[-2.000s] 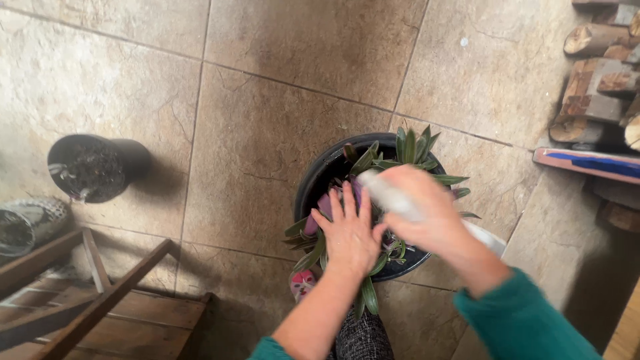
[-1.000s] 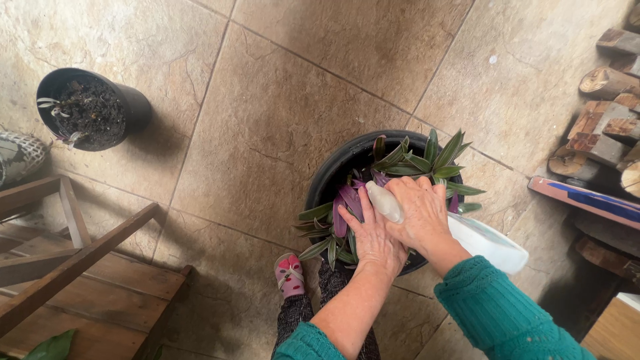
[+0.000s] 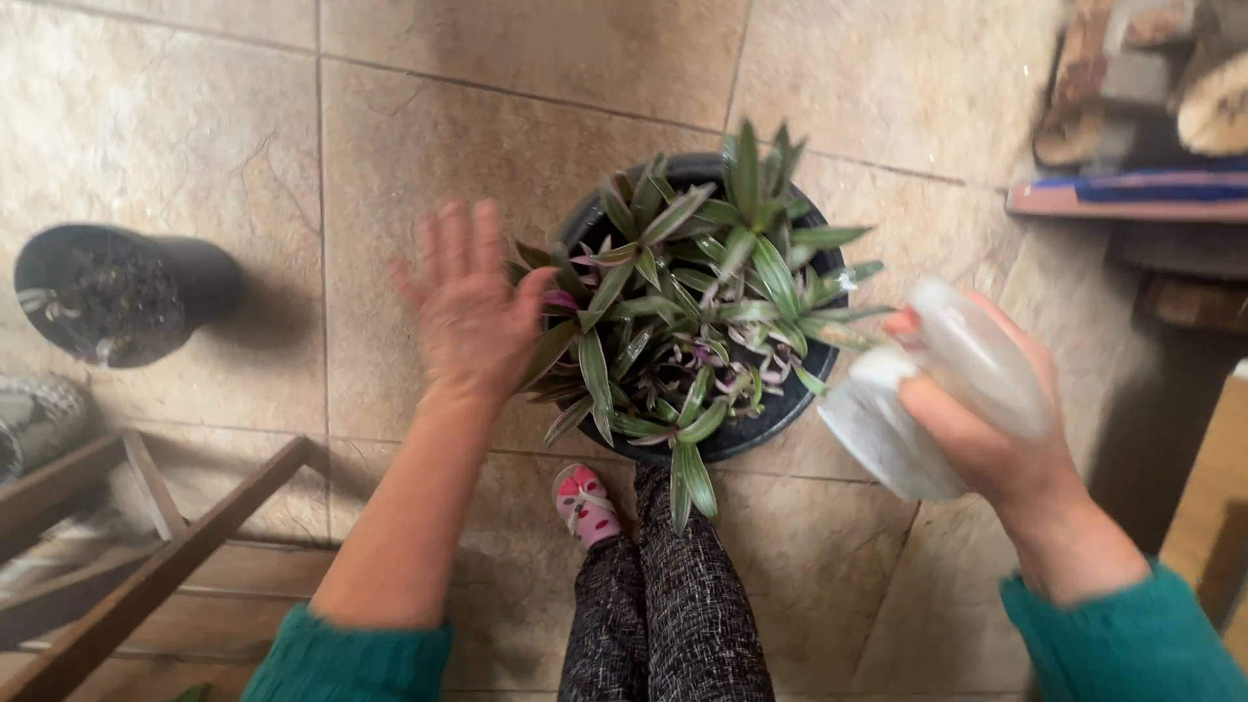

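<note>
A leafy plant with green and purple striped leaves (image 3: 682, 292) fills a round black pot (image 3: 780, 414) on the tiled floor. At its left edge, my left hand (image 3: 475, 312) is spread flat with the fingers apart, holding nothing; its thumb is close to the outer leaves. To the right of the pot, my right hand (image 3: 1004, 429) grips a translucent white spray bottle (image 3: 892, 429), its head pointing toward the plant. Motion blurs both hands. Wet-looking shine shows on several leaves.
A smaller black pot of soil (image 3: 127, 292) stands at the left, beside a patterned container (image 3: 39, 424). A wooden slatted chair or rack (image 3: 195, 526) occupies the lower left. Stacked firewood (image 3: 1082, 88) and a pink and blue flat object (image 3: 1131, 193) lie at the right. My foot (image 3: 587, 507) is below the pot.
Both hands were together over the plant; now the left has moved off to the left and the right, with the spray bottle, off to the right. The leaves they covered show.
</note>
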